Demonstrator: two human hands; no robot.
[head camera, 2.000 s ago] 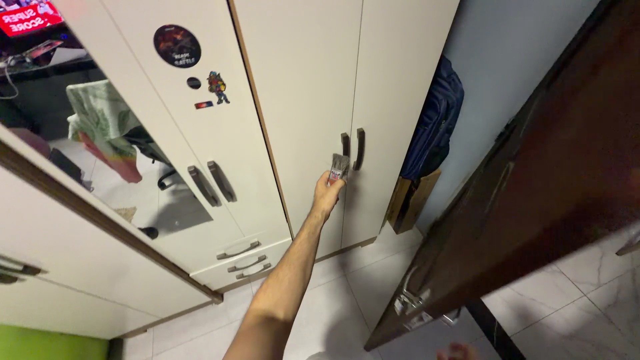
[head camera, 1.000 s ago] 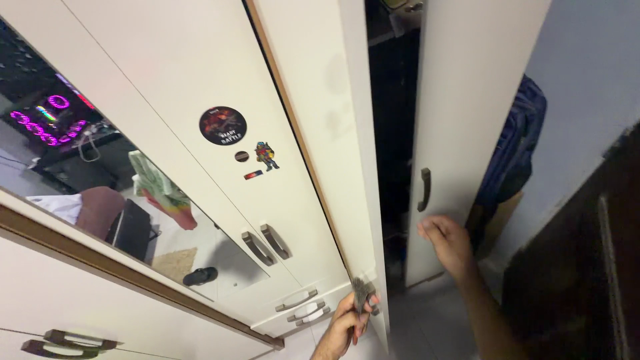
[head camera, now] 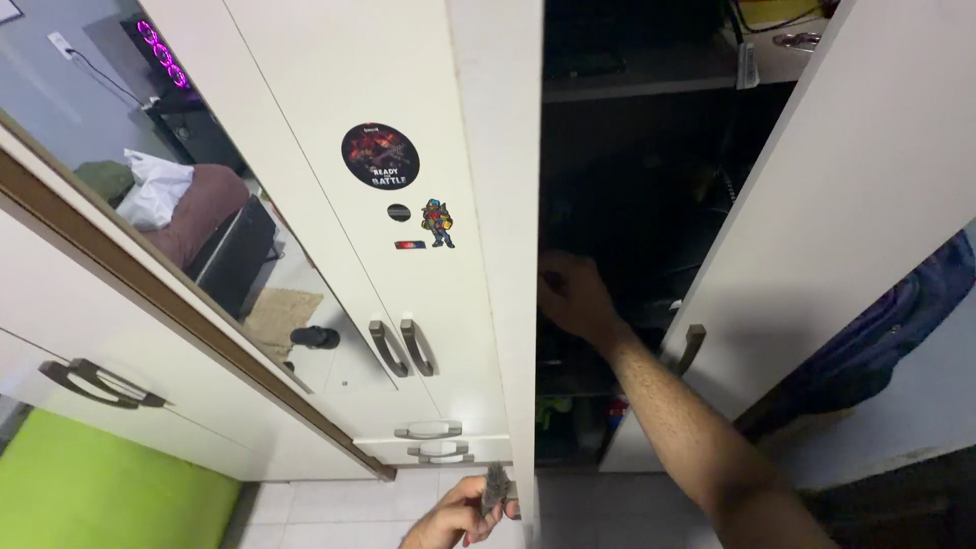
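At the bottom middle, my left hand (head camera: 465, 509) holds a small brush with grey bristles (head camera: 496, 488), beside the edge and handle of the left wardrobe door (head camera: 499, 229), which stands open. My right hand (head camera: 583, 297) reaches into the dark wardrobe interior, near the inner side of that door; its fingers are in shadow, and I cannot tell whether they hold anything. The right wardrobe door (head camera: 762, 252) also stands open, its dark handle (head camera: 691, 348) just above my right forearm.
A shelf (head camera: 656, 85) crosses the compartment's upper part. Left are closed doors with stickers (head camera: 380, 156), a mirror panel (head camera: 305, 267) reflecting a room, and drawer handles (head camera: 428, 429). A green surface (head camera: 107, 488) lies lower left. A dark blue bag (head camera: 877, 343) hangs at right.
The two wardrobe doors, shut two seconds ago, are now open. My right hand has moved from beside the right door's handle into the wardrobe. The view has moved closer.
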